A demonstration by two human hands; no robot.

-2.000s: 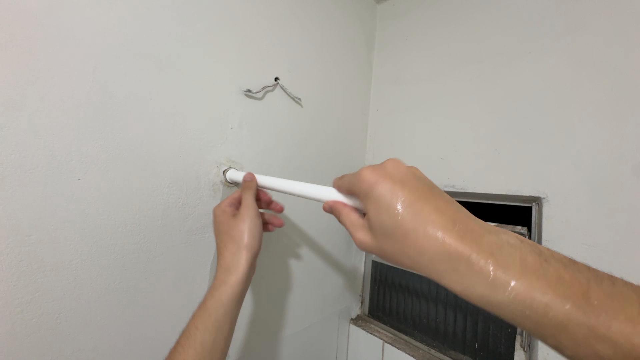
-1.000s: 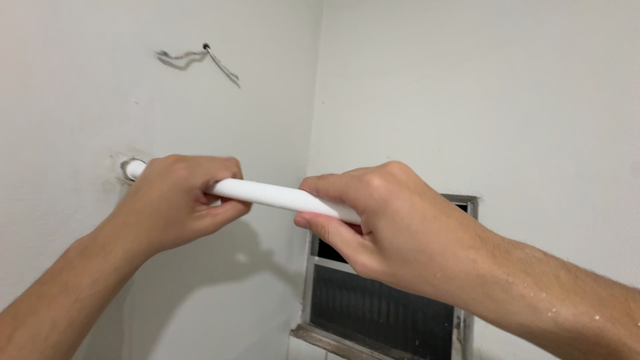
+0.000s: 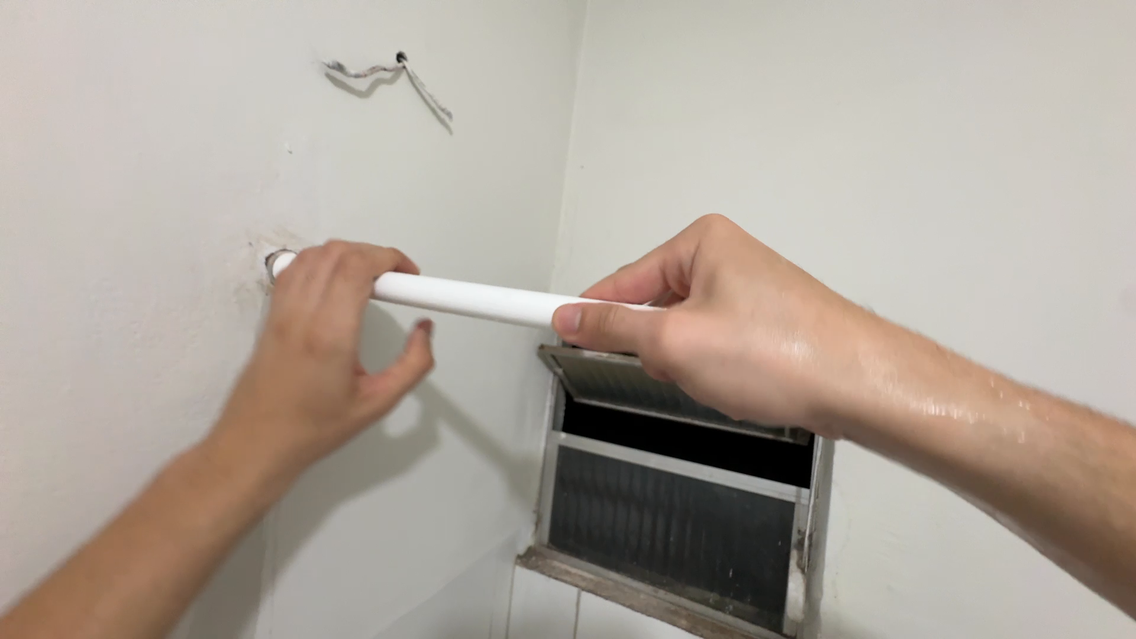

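A white plastic pipe (image 3: 479, 300) sticks out from a round hole (image 3: 272, 264) in the left wall, slanting slightly down to the right. My left hand (image 3: 328, 337) lies with its fingers over the pipe near the wall, its thumb apart below and not closed around it. Farther out, my right hand (image 3: 701, 328) grips the pipe between thumb and fingers and hides its outer end. Water drops glisten on my right wrist.
Bare wires (image 3: 364, 71) hang from a small hole in the left wall above the pipe. Below my right hand, a metal-framed window (image 3: 670, 524) with ribbed glass has its upper pane tilted. White tiles (image 3: 543, 603) show beneath the sill.
My left hand was closed around the pipe one second ago; its thumb has now come away. My right hand keeps hold of the pipe, its grip shifted. The view has shifted.
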